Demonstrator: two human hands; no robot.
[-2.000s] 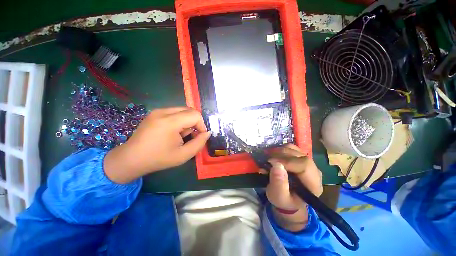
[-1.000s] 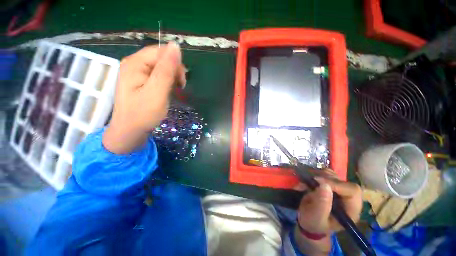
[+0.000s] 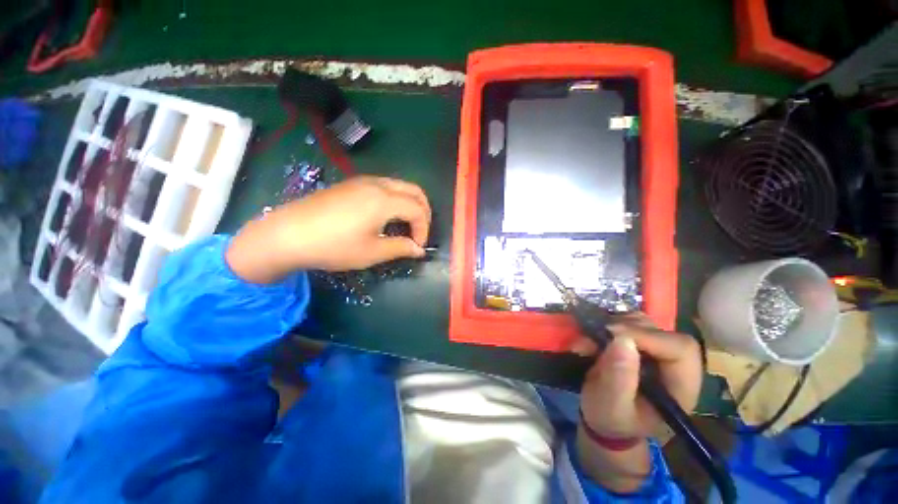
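The open tablet (image 3: 566, 167) lies in a red foam frame (image 3: 467, 197), its shiny circuit board (image 3: 556, 274) at the near end. My right hand (image 3: 640, 379) holds a soldering iron (image 3: 598, 320) like a pen, its thin tip over the board. My left hand (image 3: 345, 226) is left of the frame, above the pile of small wired parts (image 3: 307, 177), which it partly covers. Its thumb and index finger are pinched together, with a small thin strand or glint at the fingertips. Whether it holds a part is too small to tell.
A white tray (image 3: 148, 182) with red wires in its cells is at far left. A black block with red wires (image 3: 315, 96) lies behind the pile. A fan (image 3: 768, 187), a white cup (image 3: 768, 310) and cardboard (image 3: 837, 379) are at right. More red frames (image 3: 778, 44) are at the back.
My left hand has come down and right from its raised place near the metal strip, uncovering the black block. My right hand keeps the iron over the board.
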